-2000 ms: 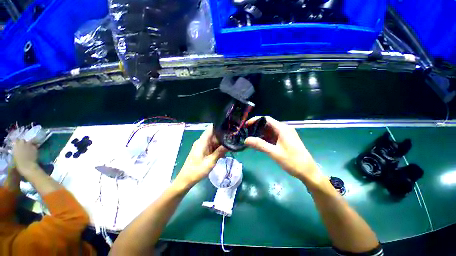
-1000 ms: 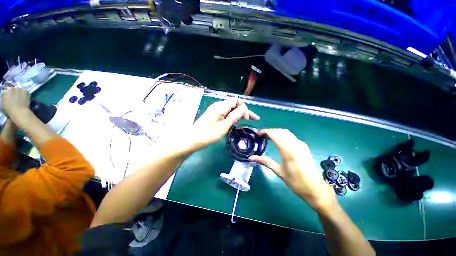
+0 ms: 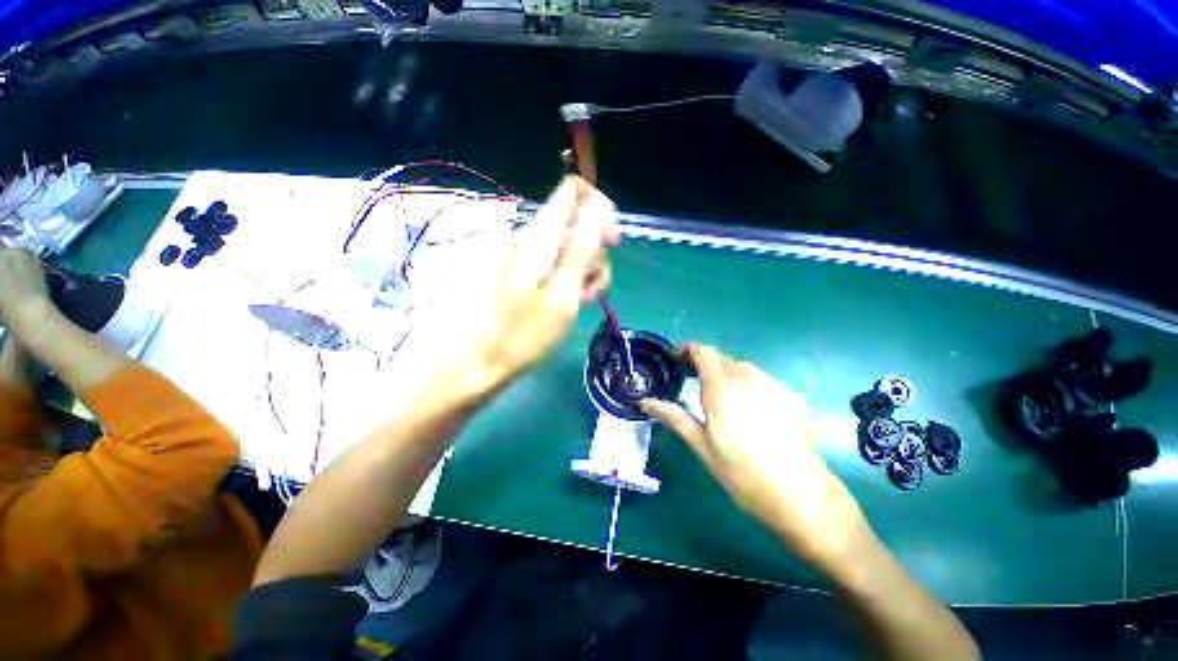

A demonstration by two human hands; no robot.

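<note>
A black inner shell (image 3: 629,375) sits with its open end up at the top of the white housing (image 3: 620,448), whose flat-ended arm points toward me. The white tail cable (image 3: 614,529) hangs from the arm. My right hand (image 3: 730,413) grips the shell's right rim between thumb and fingers. My left hand (image 3: 556,278) is raised above and left of the shell, pinching the red wire harness (image 3: 585,152). The wires run down from my fingers into the shell, and a pale plug shows at their upper end.
Black retaining rings (image 3: 907,435) and black shells (image 3: 1079,413) lie on the green mat at right. The white sheet (image 3: 220,310) at left holds small black caps (image 3: 200,233), wires and a grey oval piece (image 3: 297,324). Another white housing (image 3: 804,110) is on the belt. An orange sleeve (image 3: 116,478) is at left.
My left hand has risen, drawing the red wires up out of the shell. The shell has come down from over the belt onto the white housing. The housing on the belt has moved right.
</note>
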